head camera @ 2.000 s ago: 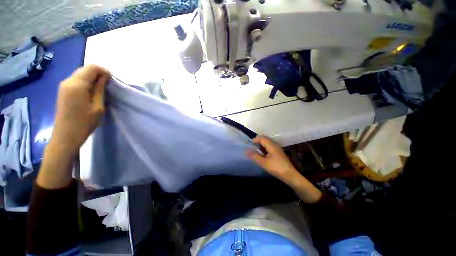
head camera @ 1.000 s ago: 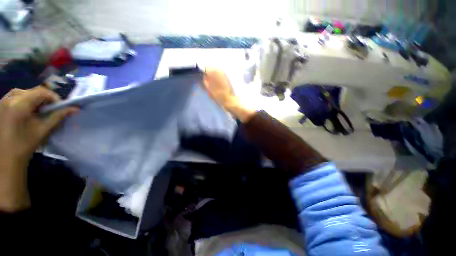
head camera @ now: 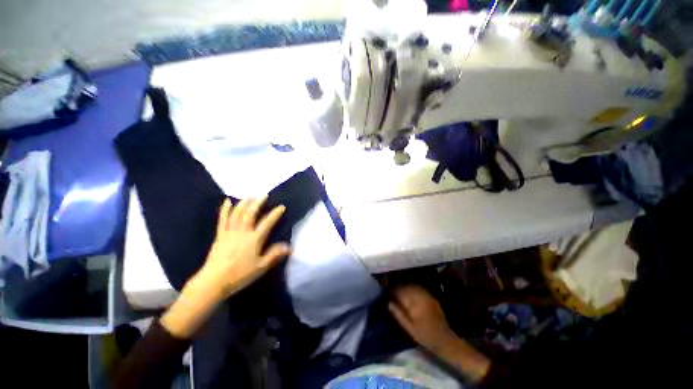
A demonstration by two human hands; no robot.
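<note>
Dark navy cloth [head camera: 171, 201] lies across the left part of the white machine table and hangs over its front edge to the lap. A pale blue-grey cloth piece [head camera: 327, 266] lies against it and also hangs over the edge. My left hand [head camera: 247, 243] is palm down on the dark cloth with fingers spread, gripping nothing. My right hand [head camera: 422, 315] is low at the table's front edge, beside the pale piece; its fingers are bent and in shadow, so a grip cannot be told.
The sewing machine head and needle area [head camera: 387, 140] stand beyond the cloth. Black-handled scissors [head camera: 501, 171] lie under the arm by a dark blue bundle [head camera: 456, 148]. Pale folded cloths [head camera: 45, 99] lie on the blue surface [head camera: 87, 197] at left. A yellow-rimmed container [head camera: 558, 285] is at lower right.
The cloth held up between both hands now lies on the table, dark side showing. My left hand has opened onto it; my right hand has moved back to the front edge.
</note>
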